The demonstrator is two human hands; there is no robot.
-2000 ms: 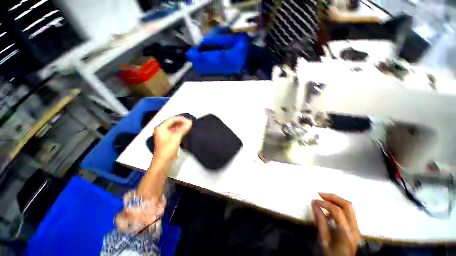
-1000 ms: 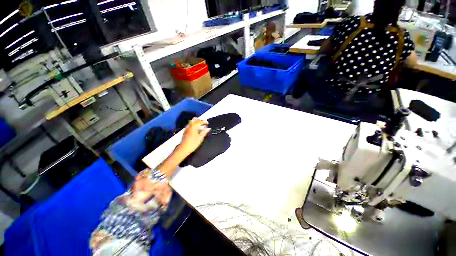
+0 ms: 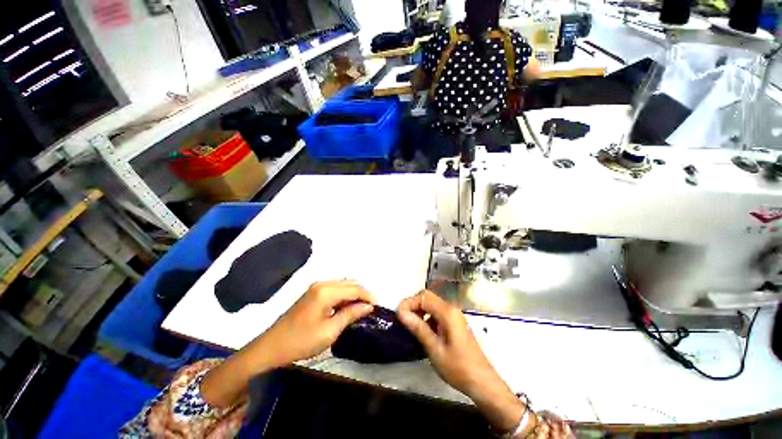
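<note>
A black fabric pouch (image 3: 377,340) is held over the front edge of the white table, left of the needle area. My left hand (image 3: 330,315) pinches its upper left rim. My right hand (image 3: 442,337) pinches its upper right rim. Pale glints show along the rim between my fingers. Another black pouch piece (image 3: 264,267) lies flat on the table at the left, not in hand. The sewing machine's needle area (image 3: 476,257) is lit, just beyond my right hand.
The white machine arm (image 3: 592,189) spans the right. Red-handled snips (image 3: 639,309) and black cord lie at its base. A dark piece (image 3: 563,241) lies behind the needle. A blue bin (image 3: 129,313) stands left of the table. A person in a dotted top (image 3: 478,77) sits beyond.
My left hand has moved from the pieces at table left to the front edge with one pouch. My right hand has come into view and holds it too. The view has turned right.
</note>
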